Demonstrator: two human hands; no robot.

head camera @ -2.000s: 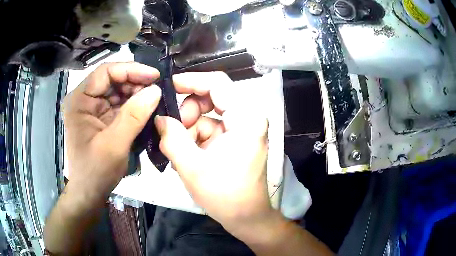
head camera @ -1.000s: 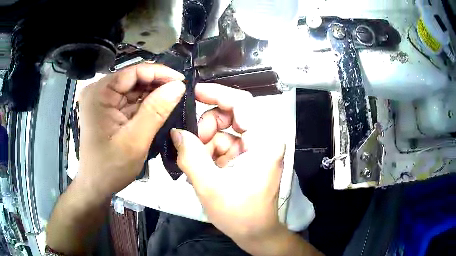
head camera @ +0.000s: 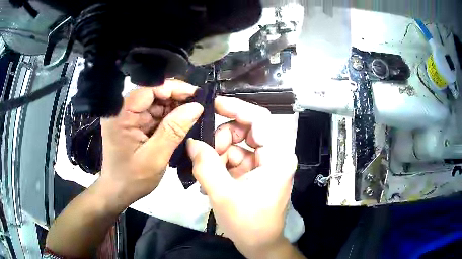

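A narrow black fabric piece (head camera: 206, 126) with a pale stitch line runs down from the dark metal presser foot area. Its lower end hangs over the white tabletop. My left hand (head camera: 147, 136) pinches its left side near the top between thumb and fingers. My right hand (head camera: 245, 162) holds its right side, thumb lower down on the fabric and fingers curled behind. The needle and the fabric's upper end are largely hidden by the dark machine parts above and by my fingers.
Black sewn pieces (head camera: 83, 144) lie on the white table (head camera: 152, 210) at the left. The pale machine body (head camera: 324, 60) and a metal bracket (head camera: 371, 177) are at the right. A white bottle with a yellow label (head camera: 436, 73) stands at the upper right. Something blue (head camera: 425, 227) is lower right.
The view has shifted, so the hands and work appear further right and slightly lower. Black pieces at the left have come into view. Both hands keep nearly the same hold on the fabric.
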